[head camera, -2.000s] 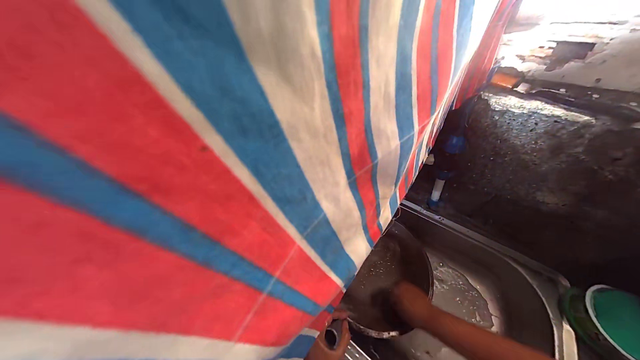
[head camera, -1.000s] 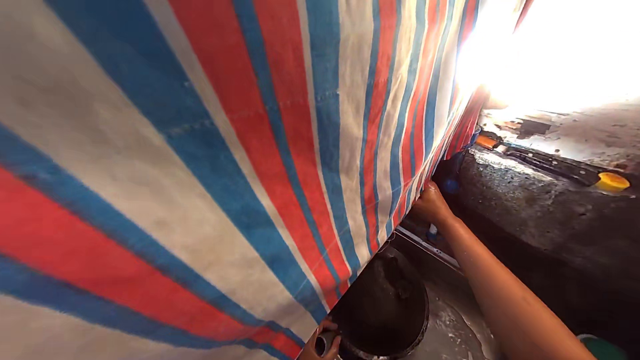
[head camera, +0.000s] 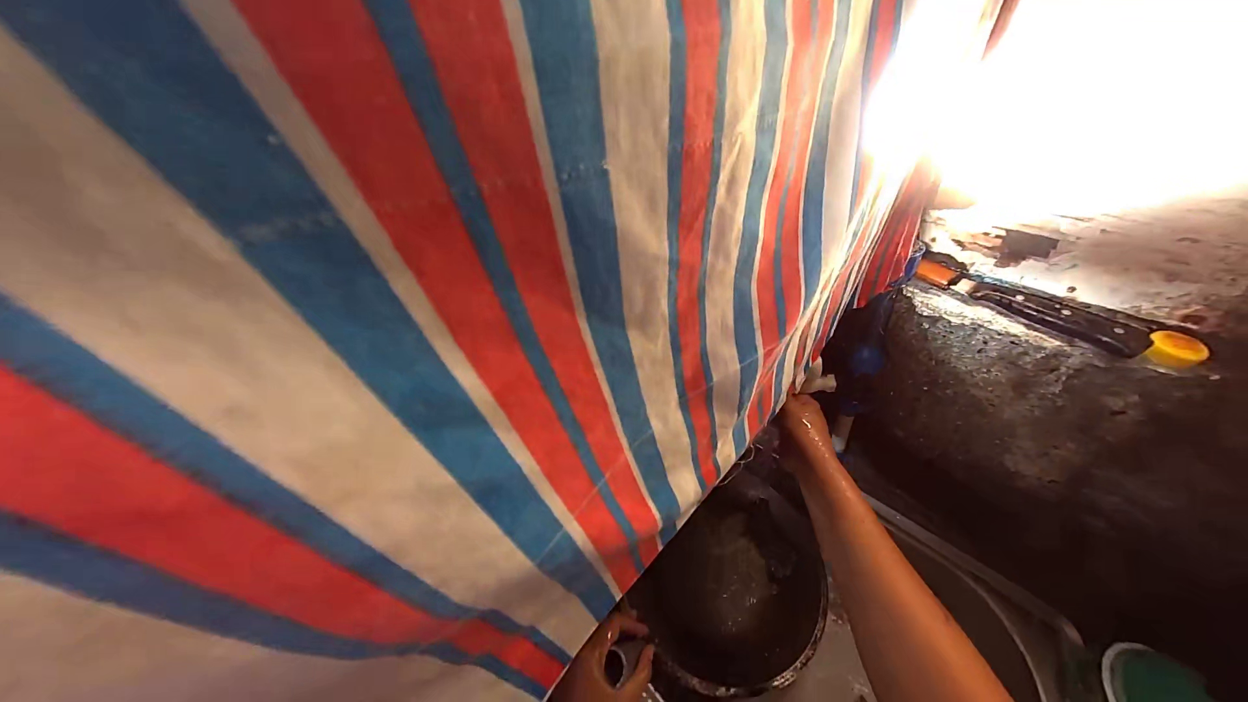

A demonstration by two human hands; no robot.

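Note:
A dark round pan [head camera: 726, 595], wet inside, sits over a metal sink [head camera: 975, 595]. At its near left rim is my left hand [head camera: 609, 663], with the fingers curled around a short round handle or tube; part of this hand is hidden by the striped sheet [head camera: 487, 292]. My wet right hand [head camera: 803, 425] reaches beyond the pan, beside a pale tap fitting [head camera: 819, 381] at the edge of the sheet. Its fingertips are partly covered, so whether it grips the fitting cannot be told.
The red, white and blue sheet hangs across the left and middle of the view. A dark perforated strip with a yellow round end [head camera: 1177, 348] lies on the rough ledge at right. Blue plumbing [head camera: 866, 359] stands behind the sink, and a green container [head camera: 1150, 673] is at the lower right.
Two seconds before, my right hand was inside the pan; it has since moved up and away to beside the tap fitting. My left hand stays at the rim. The view has shifted.

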